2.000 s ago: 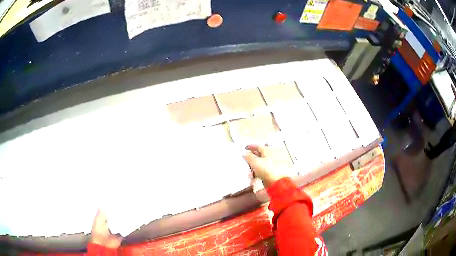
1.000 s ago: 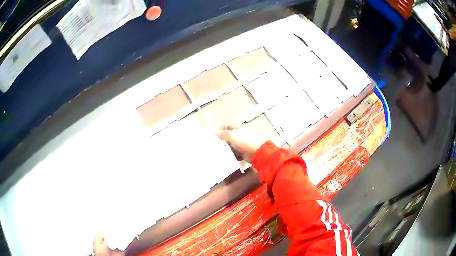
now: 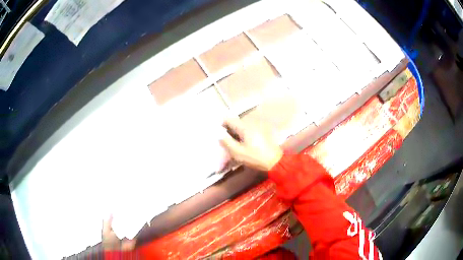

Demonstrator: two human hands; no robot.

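The white lay (image 3: 101, 162) covers the machine bed, overexposed so its cut lines barely show. Several emptied pockets show tan underlay (image 3: 226, 53) inside a narrow white lattice (image 3: 213, 79). My right hand (image 3: 251, 144) is at the lay's front part, just below an emptied pocket, fingers bent and slightly blurred. A dark spot shows between its fingers; whether it holds something I cannot tell. My left hand (image 3: 114, 236) is at the lay's front edge at the lower left, thumb up on the white surface, partly hidden and washed out.
The bed's front edge is wrapped in red (image 3: 203, 228), with a small metal plate (image 3: 394, 87) near its right end. A dark blue beam (image 3: 106, 40) with papers (image 3: 81, 18) runs behind the bed. A blue rim (image 3: 417, 84) curves around the bed's right end.
The view has shifted and tilted, bringing the bed's front closer. One more pocket near the front shows tan than two seconds ago. My right hand has moved slightly left along the lay; my left stays at the edge.
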